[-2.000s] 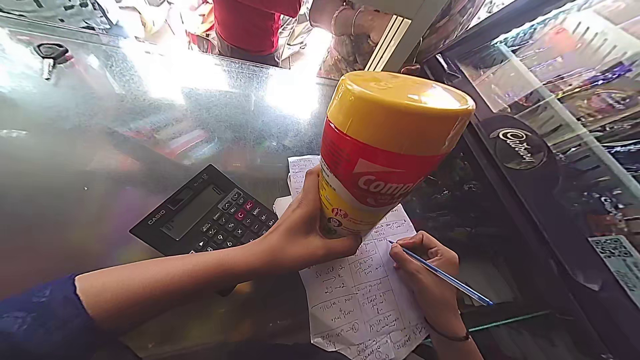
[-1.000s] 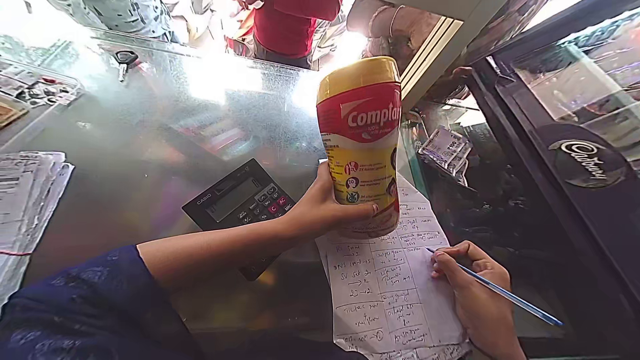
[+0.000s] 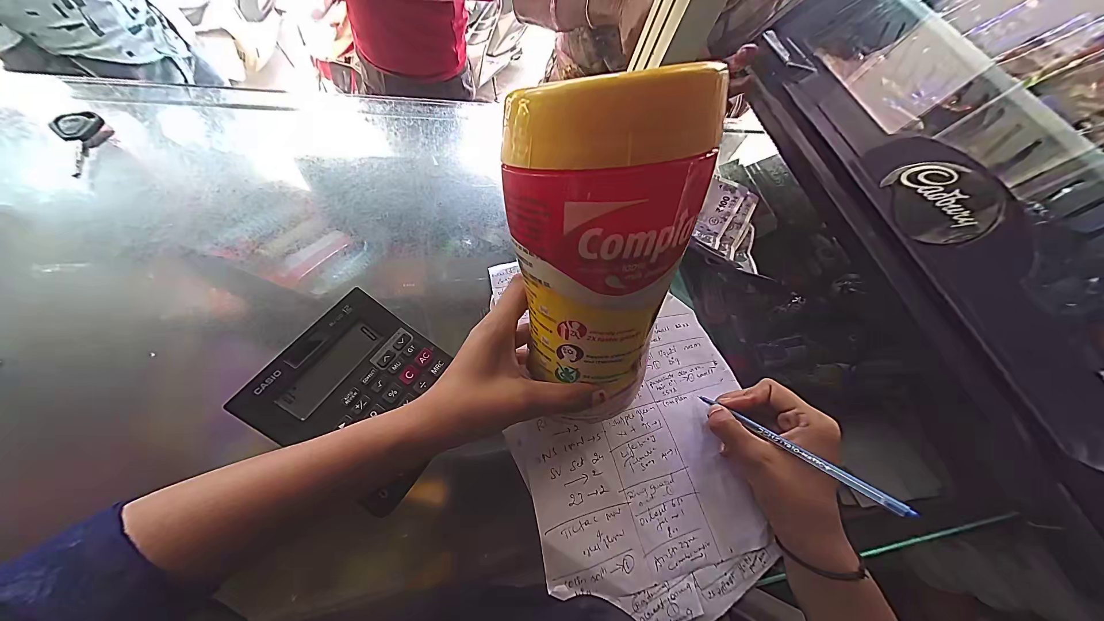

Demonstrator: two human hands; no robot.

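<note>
My left hand (image 3: 517, 371) is closed around the lower part of a Complan jar (image 3: 604, 233) with a yellow lid and a red and yellow wrap, held above the glass counter. In my right hand (image 3: 776, 440) is a blue ballpoint pen (image 3: 819, 464), its tip at a sheet of paper. Handwriting in ruled columns covers much of this sheet (image 3: 586, 517), which lies under the jar and beside my right hand. A black Casio calculator (image 3: 345, 371) rests on the counter, partly behind my left forearm.
A key (image 3: 79, 134) lies on the glass counter (image 3: 172, 259) at the far left. Banknotes (image 3: 729, 220) are behind the jar. A dark Cadbury display case (image 3: 944, 203) stands at the right. Beyond the counter, a person in red (image 3: 410, 39) and other people are partly visible.
The jar was tilted two seconds ago, its lid toward the upper right, then stood nearly upright; now it leans slightly again. My right hand keeps the pen at the paper throughout.
</note>
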